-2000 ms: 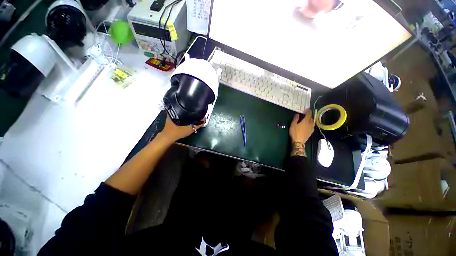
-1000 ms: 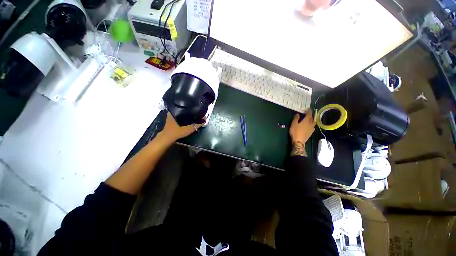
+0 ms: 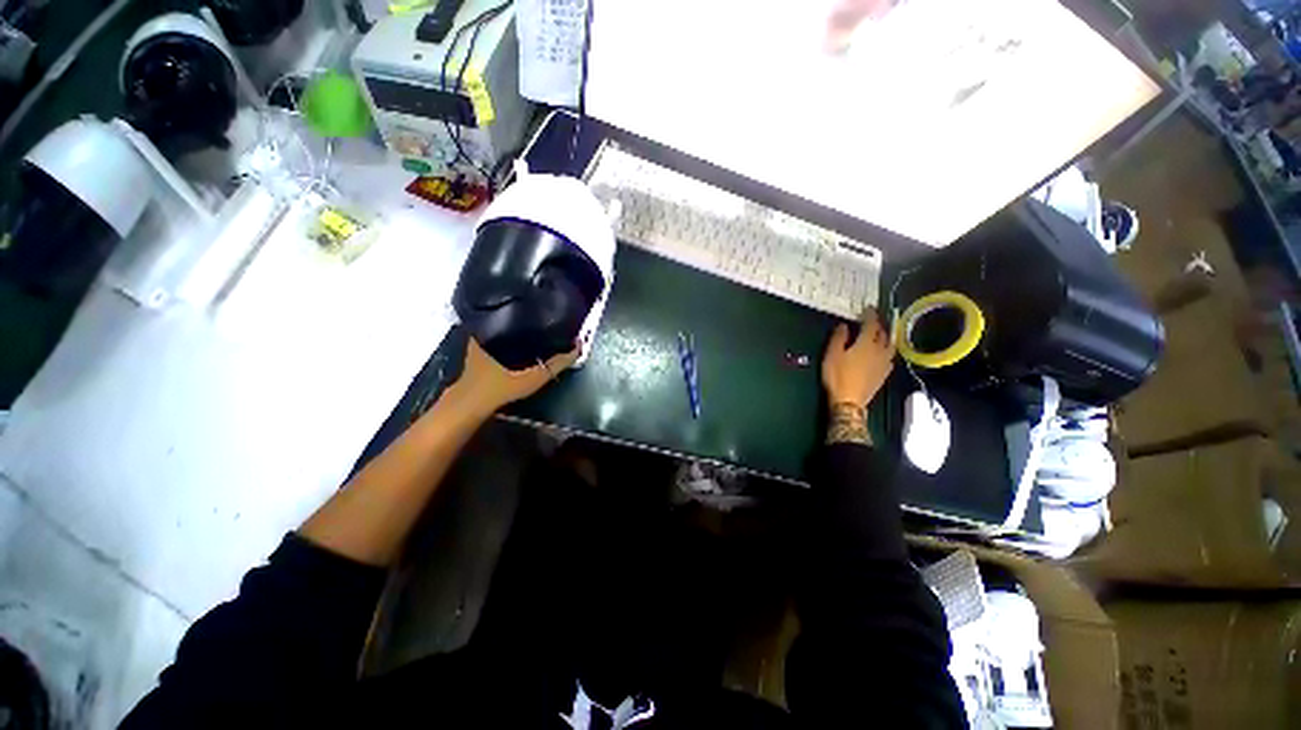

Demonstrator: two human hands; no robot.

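A dome camera [image 3: 531, 285] with a white cap and black ball head stands at the left end of the dark green mat [image 3: 628, 407], tilted in view. My left hand [image 3: 502, 377] is at its lower side, with the fingers partly hidden beneath and behind it; it holds the camera. My right hand [image 3: 859, 362] rests at the right part of the mat by the keyboard's right end, fingers bent, with no object visible in it. A thin blue tool [image 3: 689, 377] lies on the mat between the hands. A tiny reddish bit [image 3: 795, 360] lies left of my right hand.
A keyboard [image 3: 742, 240] lies under a bright monitor [image 3: 856, 107]. A yellow tape roll [image 3: 942, 330] is against a black box [image 3: 1063, 307]. A white mouse [image 3: 926, 432] is at right. More cameras [image 3: 179, 79] and a power supply box [image 3: 435, 86] are at left. Cartons [image 3: 1199, 513] are at right.
The black ball head has turned, so its front faces differently. My right fingers have shifted slightly at the keyboard's end. The whole view has moved a little.
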